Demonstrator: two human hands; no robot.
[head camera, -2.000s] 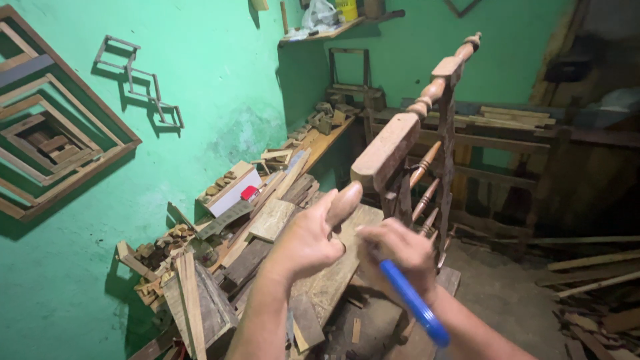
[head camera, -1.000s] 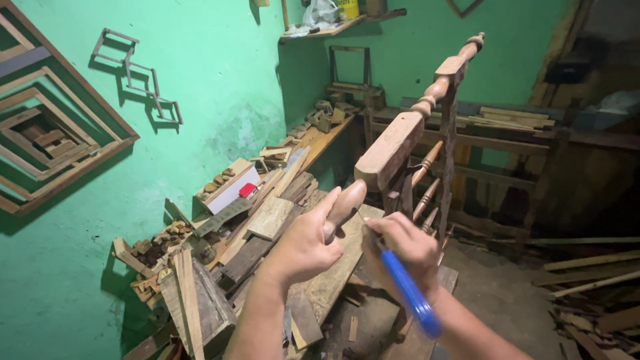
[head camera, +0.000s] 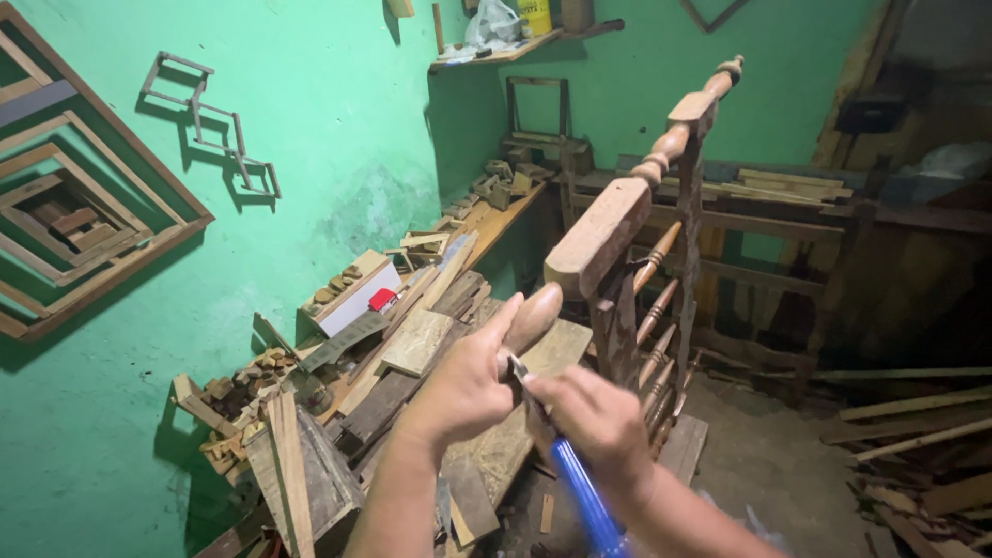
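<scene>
A turned wooden post with square blocks and rounded sections runs from the centre toward the upper right, part of a frame with turned spindles. My left hand is closed around the near rounded end of the post, its index finger lying along the wood. My right hand grips a tool with a blue handle. The tool's narrow metal tip meets the post beside my left hand; its exact kind cannot be told.
Wood offcuts cover the bench at left, along with a white box. Nested wooden frames hang on the green wall. A shelf is above, and loose boards lie on the floor at right.
My right hand and the blue-handled tool have shifted slightly along the post's near end. My left hand keeps its hold on the post.
</scene>
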